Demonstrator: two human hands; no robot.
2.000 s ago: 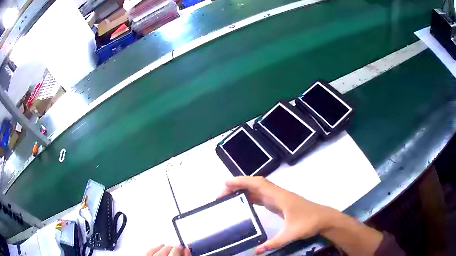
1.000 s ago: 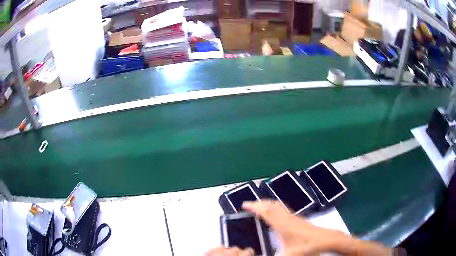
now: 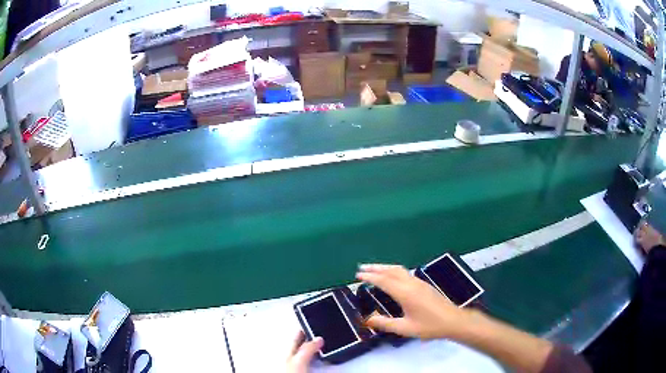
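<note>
A black device with a white-bordered dark screen facing up lies or is held at the left end of the row on the white sheet. My left hand, cut off by the bottom edge, grips its lower left corner with the thumb on top. My right hand is spread over a middle device, mostly hidden beneath it, with the thumb near the left device's right edge. Another device lies at the right end, screen up. Whether the left device rests on another unit is hidden.
Part-assembled devices with silvery panels stand at the lower left, one with a strap loop. The green belt runs behind the white sheet. A tape roll sits on its far edge. A person's hand is at a black fixture, right.
The view has tilted up. The device held in front of the row has moved to the row's left end. My right hand has moved over the middle device with its fingers spread.
</note>
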